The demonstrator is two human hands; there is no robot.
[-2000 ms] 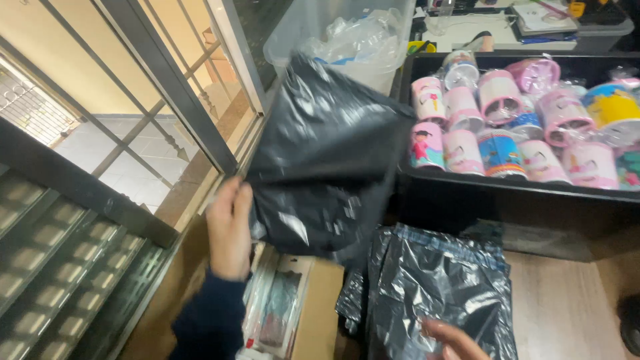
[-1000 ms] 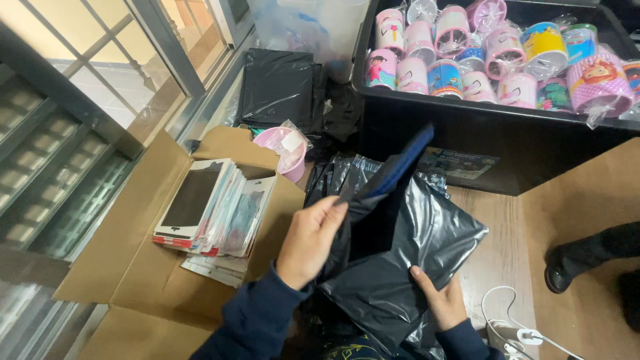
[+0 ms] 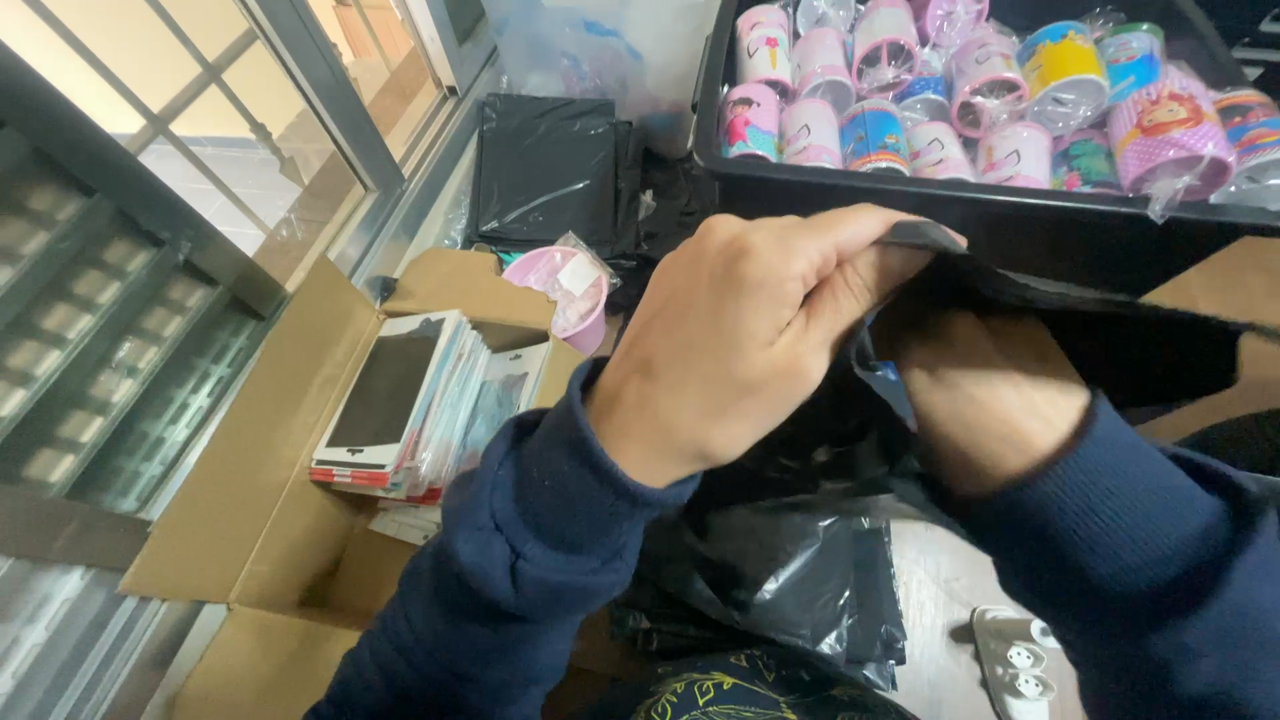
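Note:
A black plastic mailing bag [image 3: 1100, 340] is held up in front of me with its mouth open. My left hand [image 3: 750, 320] pinches the bag's upper edge between thumb and fingers. Inside the opening is my right hand [image 3: 985, 390], in up to about the wrist; its fingers are hidden by the plastic. Below the bag lies a stack of black plastic bags [image 3: 790, 590], partly covered by my arms.
At left stands an open cardboard box [image 3: 280, 480] with stacked flat packages [image 3: 400, 400]. A pink cup [image 3: 570, 290] and a folded black bag [image 3: 545, 170] lie behind it. A black crate [image 3: 930, 195] holds wrapped mugs [image 3: 875, 135]. A power strip [image 3: 1025, 665] lies lower right.
The bag, held up at the left two seconds ago, is now at centre right. My right hand, on the bag's outside one second ago, is now inside its mouth.

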